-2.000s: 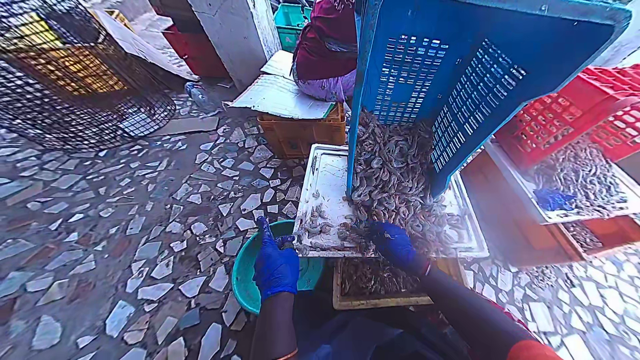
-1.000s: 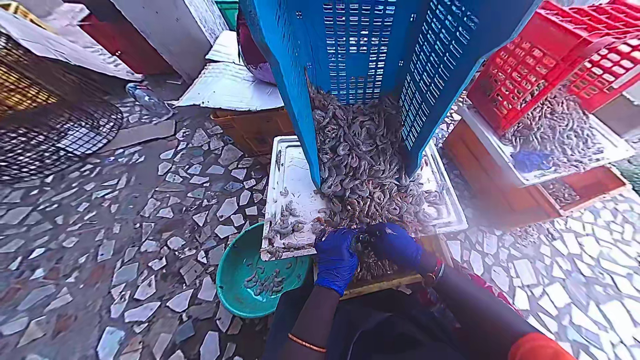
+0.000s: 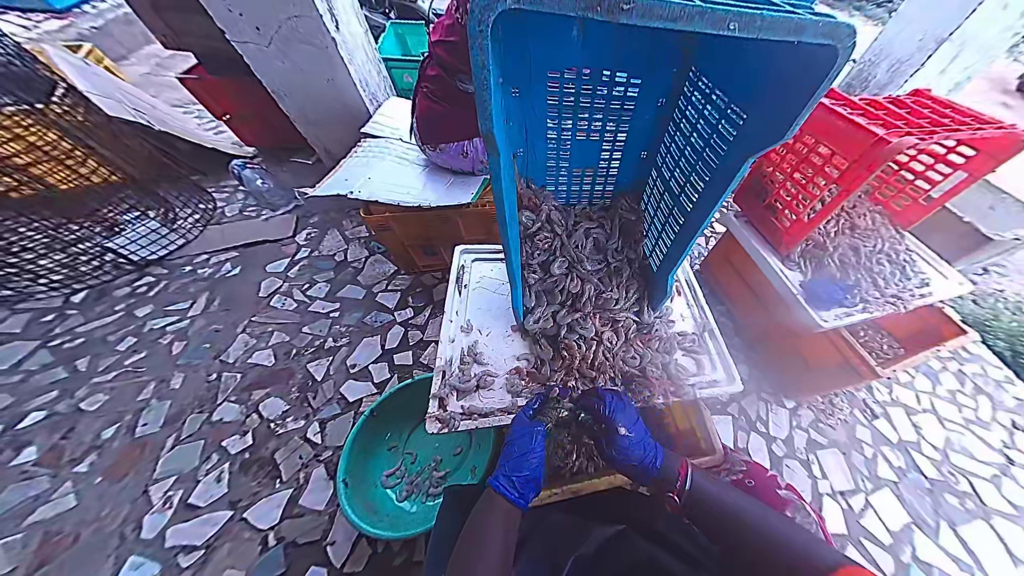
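A tilted blue plastic crate (image 3: 600,144) opens toward me, and raw shrimp (image 3: 592,296) spill from it onto a white tray (image 3: 490,280). At the tray's near edge, my left hand (image 3: 524,452), in a blue glove, has its fingertips on a small shrimp, close to my right hand (image 3: 624,436). The right, also blue-gloved, pinches at the same small thing; the fingers partly hide it. Beneath both hands a crate (image 3: 688,432) holds shrimp heads or scraps. A green basin (image 3: 376,488) with several shrimp stands on the floor at the left.
Right of me, a red crate (image 3: 808,168) leans over another shrimp-covered tray (image 3: 952,276), with a blue glove on it. A seated person (image 3: 448,96) is behind the blue crate, by an orange crate (image 3: 432,236) and cardboard (image 3: 400,176). A black mesh basket (image 3: 96,224) lies left.
My left hand was apart from the right over the tray's left side two seconds ago; it has come to the right, and both hands are together at the near edge.
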